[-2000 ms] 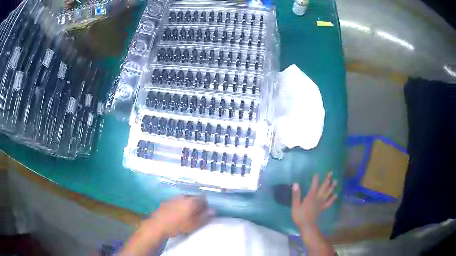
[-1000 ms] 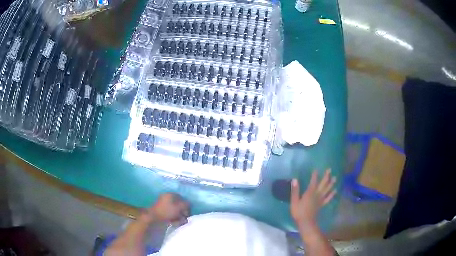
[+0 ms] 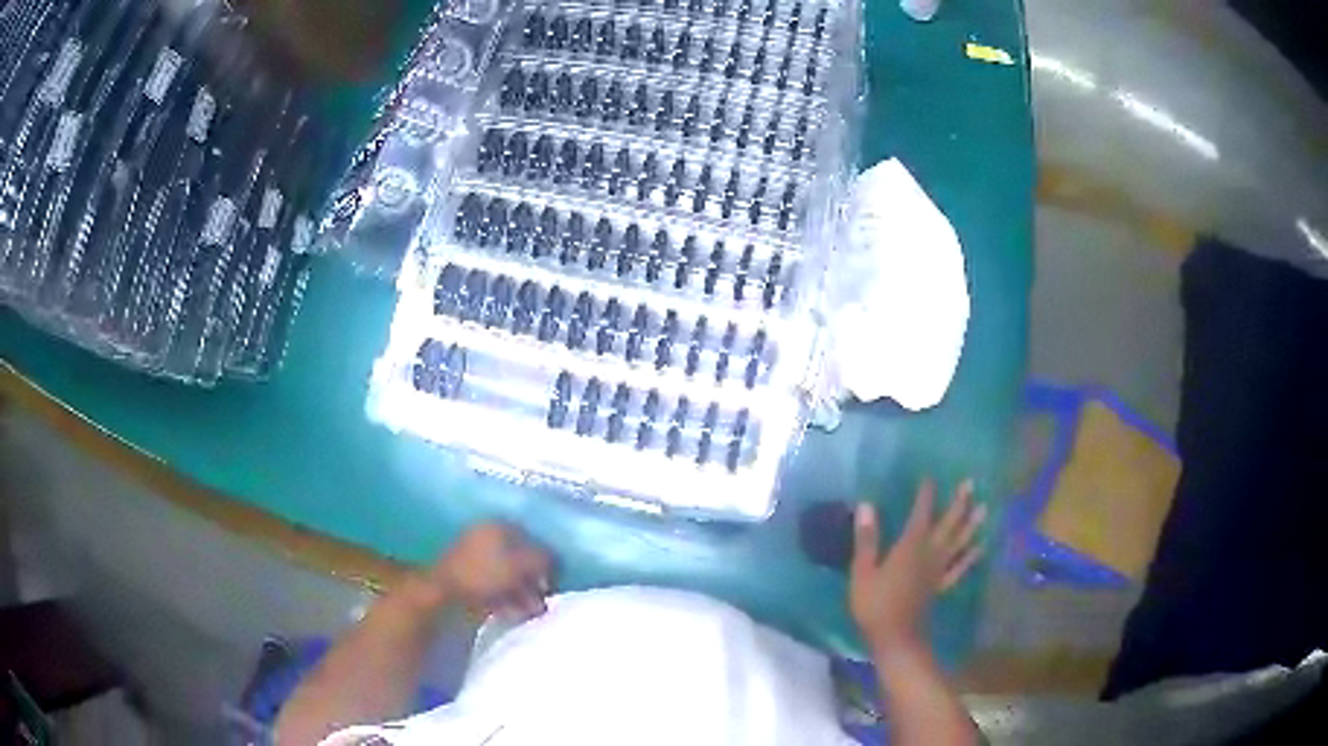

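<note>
A clear blister tray [image 3: 583, 474] lies on the green table in front of me, with rows of small dark round parts [image 3: 619, 324] edge-on. The nearest row has a gap between its left parts and the rest. My left hand [image 3: 498, 571] is below the tray's near edge with its fingers curled; whether it holds anything is hidden. My right hand [image 3: 915, 561] lies with spread fingers on the table, right of the tray's near corner, and holds nothing. A small dark round object [image 3: 829, 534] lies beside its thumb.
Stacked clear trays [image 3: 160, 219] with white labels stand at the left. A white cap or cloth [image 3: 910, 292] lies right of the tray. A yellow piece [image 3: 989, 54] is at the far right of the table [image 3: 973, 190]. A blue-framed stool [image 3: 1100, 488] stands on the floor at right.
My left hand has moved left and away from the tray's near edge. The tray and stacks sit higher in the view. My right hand has stayed spread on the table.
</note>
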